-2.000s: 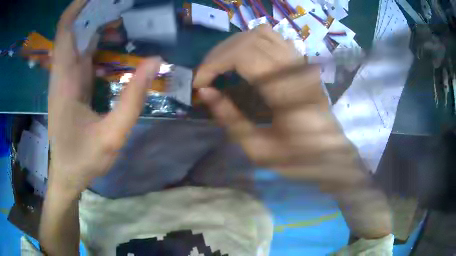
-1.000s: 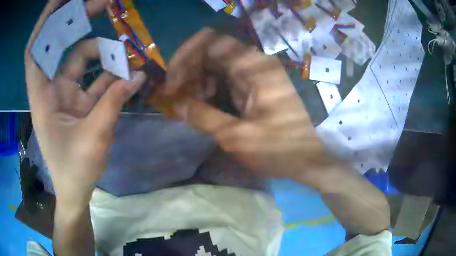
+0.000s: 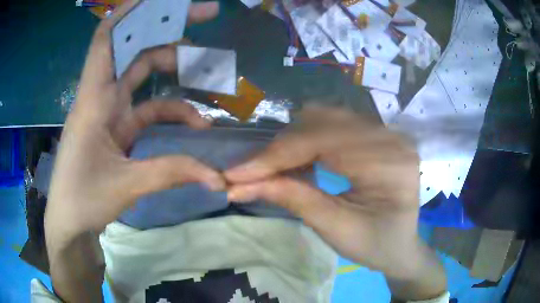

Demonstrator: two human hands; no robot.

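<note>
My left hand (image 3: pixel 112 142) holds a pad strip (image 3: pixel 148 29) with two dark squares between its upper fingers. A single white pad (image 3: pixel 207 70) with a small centre mark is at its middle fingers. Whether those fingers grip it is unclear. An amber flexible circuit (image 3: pixel 241 99) shows just below and right of this pad, over shiny clear film (image 3: pixel 273 110) at the table edge. My right hand (image 3: pixel 343 171) is blurred. Its thumb and index fingertip are pinched together and meet my left thumb tip. Anything between these fingertips is too small or hidden to tell.
A loose pile of padded pieces (image 3: pixel 382 75) with red and blue wires lies at the upper right. A white connector (image 3: pixel 288 61) lies left of it. Long white pad sheets (image 3: pixel 468 89) hang over the right table edge. More amber pieces (image 3: pixel 103 6) lie at the top left.
Both hands have come down from the amber pieces and their thumb tips now meet below the table edge. The amber row no longer shows between them. A wired padded piece with connector shows at the pile's left.
</note>
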